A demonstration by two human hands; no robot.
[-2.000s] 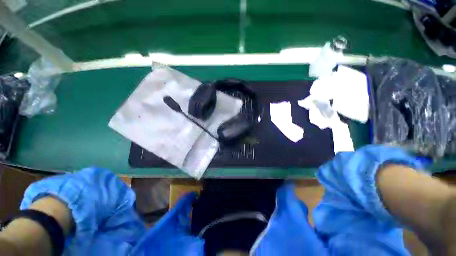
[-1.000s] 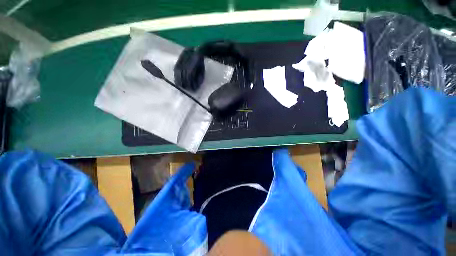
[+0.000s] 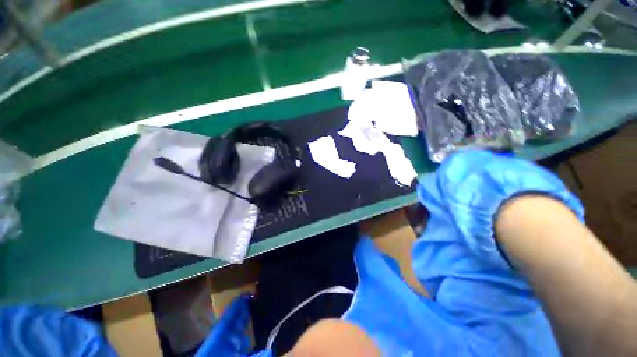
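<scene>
A black over-ear headset [image 3: 272, 183] lies on a grey-white protective bag [image 3: 157, 202], with its boom microphone [image 3: 202, 179] reaching out to the left over the bag. The bag lies partly on the black work mat [image 3: 342, 192] and partly on the green bench. Neither of my hands is in the picture. My right forearm and blue sleeve show at the lower right, with the hand cut off by the edge. Only a blue sleeve shows at the lower left.
White cleaning cloths [image 3: 332, 157] lie on the mat's right part, some crumpled. A small bottle [image 3: 355, 75] stands behind them. Wrapped black headsets [image 3: 464, 104] lie at the right. Clear plastic [image 3: 8, 199] is at the left edge. Cartons [image 3: 129, 326] sit below the bench edge.
The view has turned to the right, so the bench looks tilted. My right forearm shows again at the lower right. The headset and bag keep their places relative to each other.
</scene>
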